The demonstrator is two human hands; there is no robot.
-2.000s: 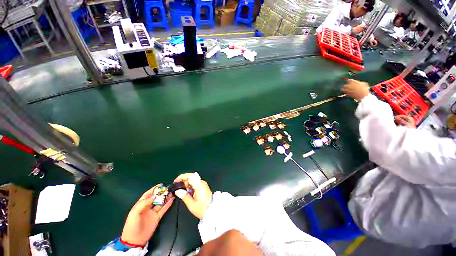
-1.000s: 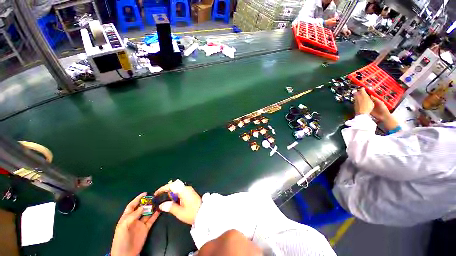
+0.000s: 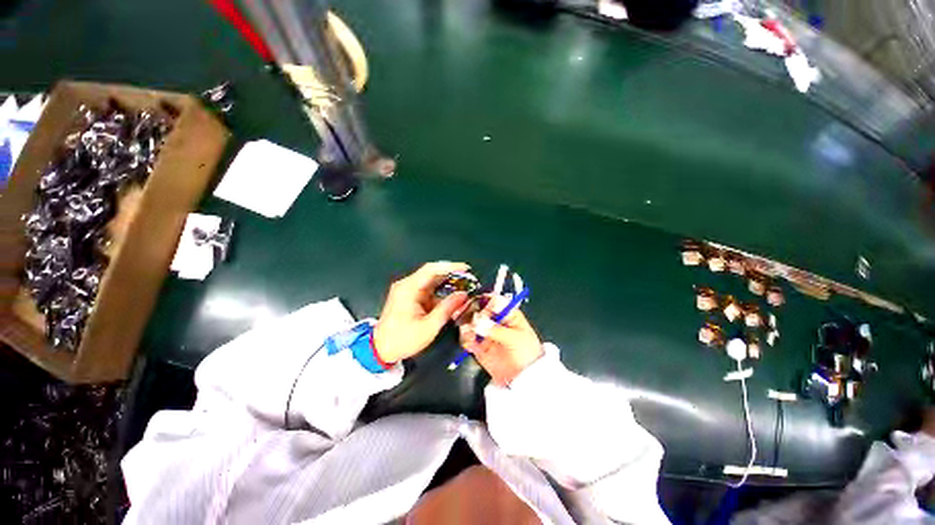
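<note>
My left hand [image 3: 418, 310] holds a small dark electronic module [image 3: 457, 286] between thumb and fingers. A blue wrist strap and a red band are on this wrist. My right hand [image 3: 502, 333] is close beside it, holding a thin blue pen-like tool [image 3: 490, 327] that lies slantwise across the fingers. White covers show on its fingertips. The fingertips of both hands meet at the module and hide part of it.
At left stands an open carton [image 3: 154, 246] of dark and silvery parts, with white paper [image 3: 267, 178] and a metal post [image 3: 333, 113] beyond. Copper-coloured pieces [image 3: 731, 308], a white cable [image 3: 747, 410] and a black-and-white cluster [image 3: 841, 361] lie right. A person's sleeve [image 3: 892, 482] shows lower right.
The view has swung left and down, bringing the carton into sight. The blue tool now shows at full length in my right hand. The red trays are out of view.
</note>
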